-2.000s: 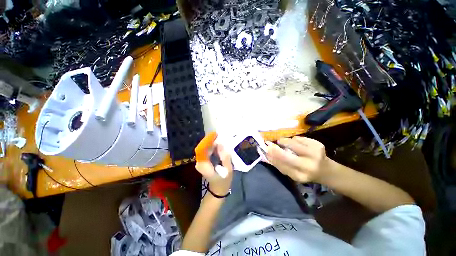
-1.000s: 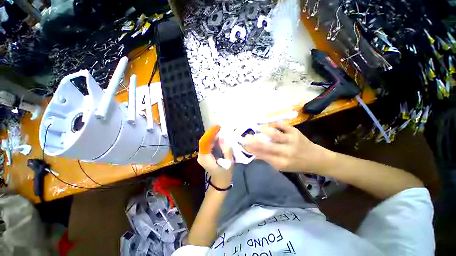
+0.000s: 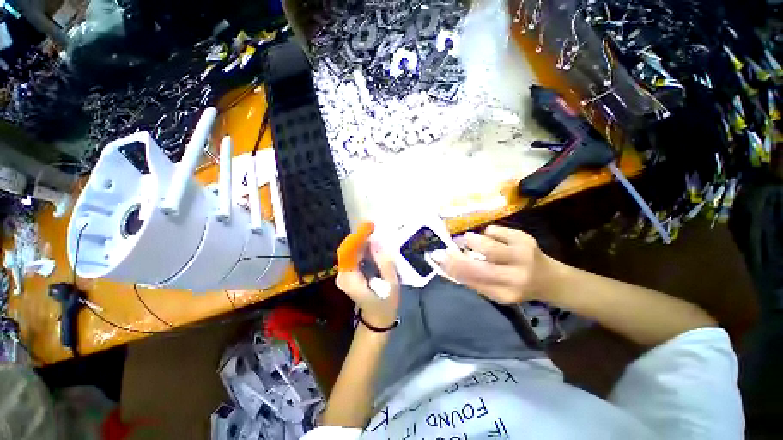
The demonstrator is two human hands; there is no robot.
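A white camera housing (image 3: 410, 273) with a dark square face is held over the lap at the bench edge. My left hand (image 3: 371, 288) grips its left side; a bright orange cover or patch shows on a finger. My right hand (image 3: 500, 265) is at the housing's right side, its fingertips at the dark face. Whether a small part is between the right fingertips is too blurred to tell.
Stacked white housings with antennas (image 3: 185, 236) stand left of the black parts tray (image 3: 307, 172). Small white parts (image 3: 378, 116) lie behind. A black glue gun (image 3: 567, 150) lies right, a smaller one (image 3: 69, 314) far left. Housings in a carton (image 3: 270, 382) are below.
A second ago my right hand covered much of the housing's face; it has moved back to the right and the dark square shows again. My left hand still holds the housing.
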